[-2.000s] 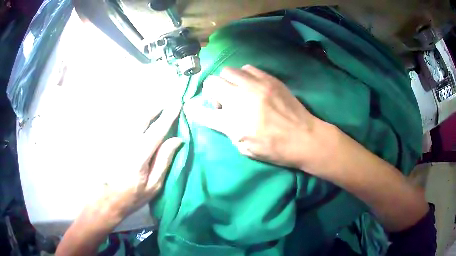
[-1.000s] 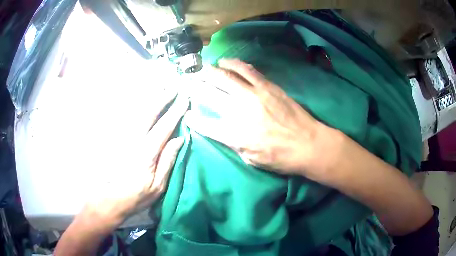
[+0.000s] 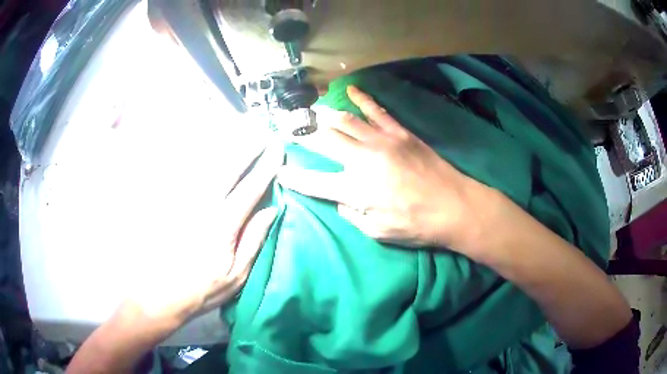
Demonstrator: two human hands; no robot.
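A green garment piece (image 3: 351, 285) lies under the sewing machine head (image 3: 439, 36) and hangs down toward my lap. My right hand (image 3: 387, 175) lies spread on the cloth just right of the needle area, palm down, pressing it. My left hand (image 3: 245, 226) holds the cloth's left edge, thumb beside the fold; its fingers are washed out by glare. The fingertips of both hands are close to the presser foot area (image 3: 281, 131), where bright light hides the needle and stitch line.
The white machine table (image 3: 95, 241) is on the left, strongly overexposed. A clear plastic sheet (image 3: 51, 80) hangs at its far left edge. A small control panel (image 3: 643, 172) and a dark red chair (image 3: 647, 234) are at the right.
The view has shifted, so the machine head sits lower and further right. My right hand has moved over the cloth fold near the presser foot. My left hand stays at the cloth edge.
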